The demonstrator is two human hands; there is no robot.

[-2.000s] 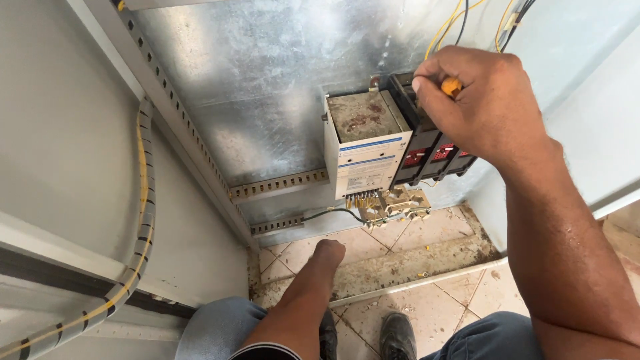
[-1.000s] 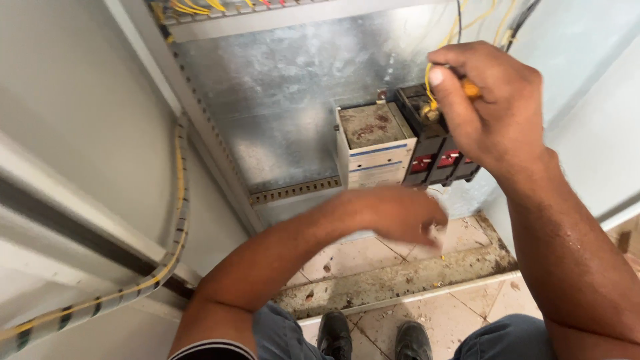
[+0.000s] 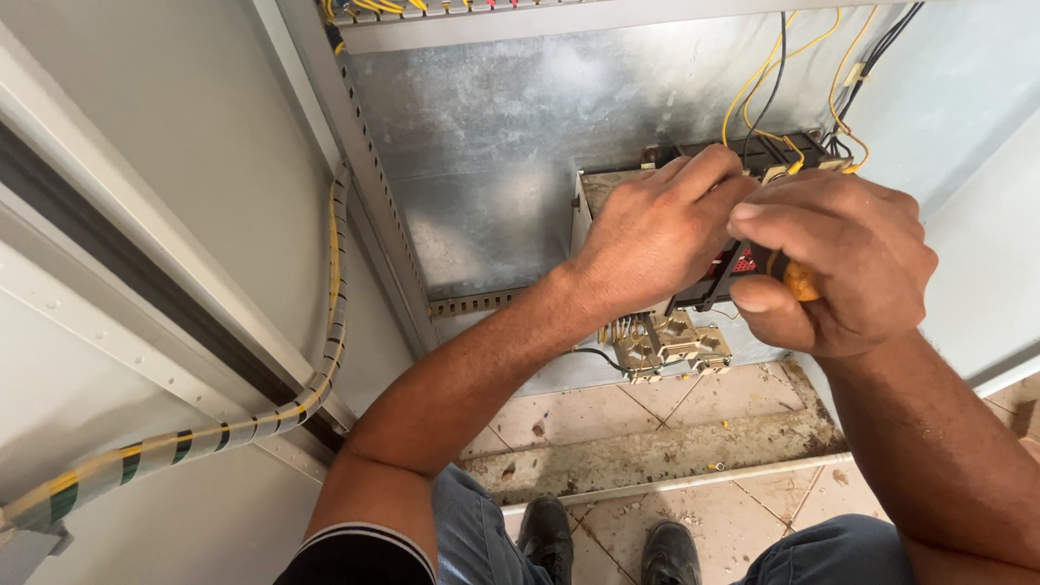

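Note:
My right hand (image 3: pixel 837 252) holds a tool with an orange and black handle (image 3: pixel 800 280), probably a screwdriver; its tip is hidden. Close beside it, my left hand (image 3: pixel 666 223) reaches over the black contactor (image 3: pixel 715 280) with red parts, its fingertips hidden, so what they touch cannot be told. The beige electrical unit (image 3: pixel 601 187) stands left of the contactor, partly behind my left hand. Yellow wires (image 3: pixel 751 89) and a black wire (image 3: pixel 782 73) run down to terminals on the dark block (image 3: pixel 764 150) behind my hands.
Slotted metal rails (image 3: pixel 357 122) frame the galvanized back plate (image 3: pixel 487 130). Wired metal terminal parts (image 3: pixel 674 345) sit below the contactor. A spiral-wrapped cable bundle (image 3: pixel 337 309) hangs along the left door. My shoes (image 3: pixel 670 552) stand before the dirty cabinet sill (image 3: pixel 634 459).
My left hand has risen from low near the floor to the contactor, beside my right hand. The right hand has moved down over the contactor's front, still holding the orange-handled tool.

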